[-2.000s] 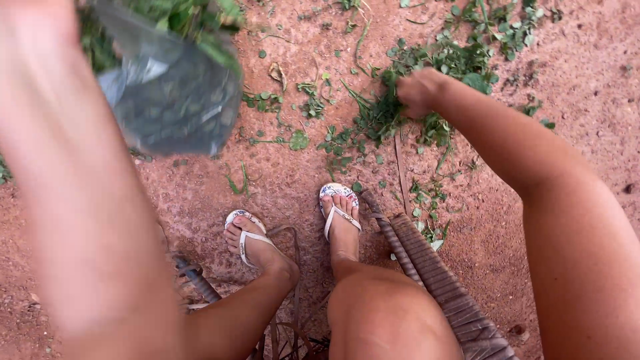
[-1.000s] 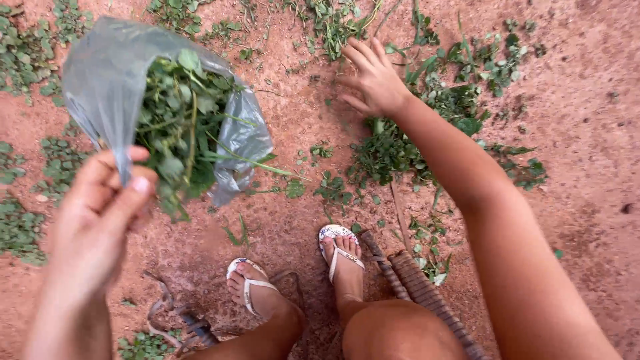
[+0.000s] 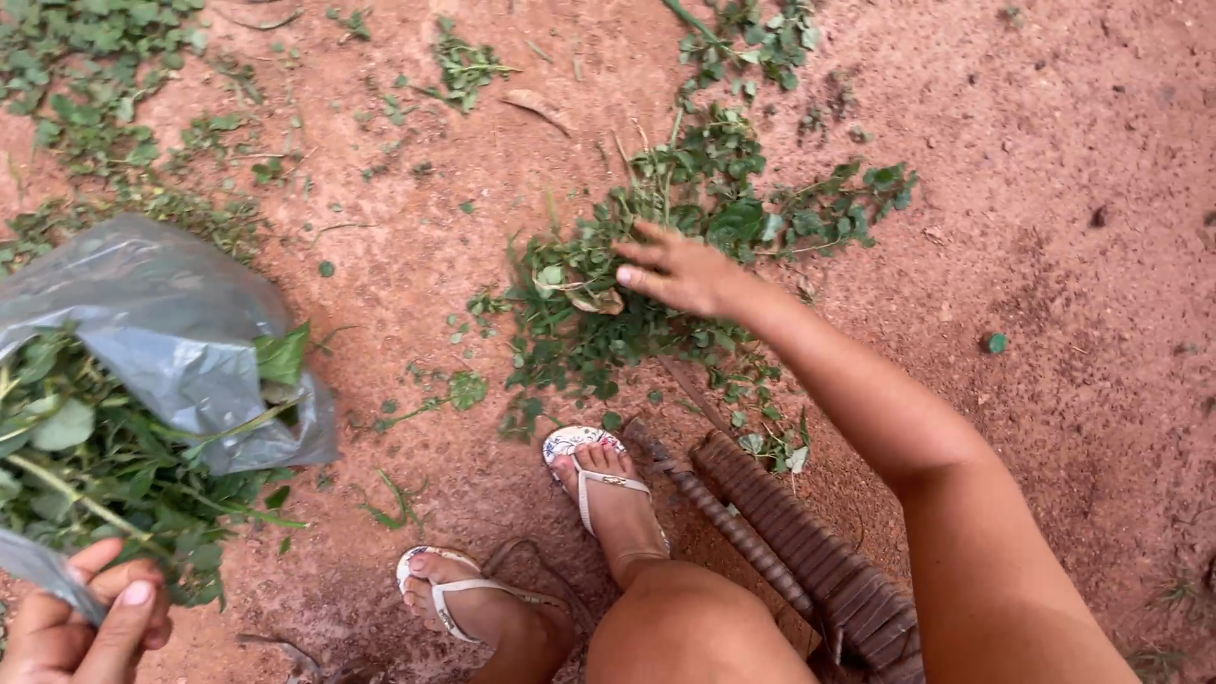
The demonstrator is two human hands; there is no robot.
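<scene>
My left hand [image 3: 90,613], at the lower left edge, pinches the rim of a thin grey plastic bag [image 3: 161,285]. Leafy green cuttings [image 3: 85,456] fill the bag's mouth and stick out over its edge. On the reddish soil at the centre lies a loose pile of pulled green weeds [image 3: 579,332], with a curled dry leaf on it. My right hand [image 3: 679,271] is over the upper part of that pile, palm down with fingers spread, touching or just above the leaves. No bunch shows in its fingers.
Below the pile are my feet in white patterned flip-flops [image 3: 613,480]. A wrapped brown frame piece [image 3: 807,541] runs diagonally beside my right leg. More low green plants [image 3: 85,76] cover the upper left ground, and a small green round object [image 3: 994,342] lies on the right.
The bag and my left hand have moved toward the left edge. My right hand, above the pile a second ago, is now over its leaves.
</scene>
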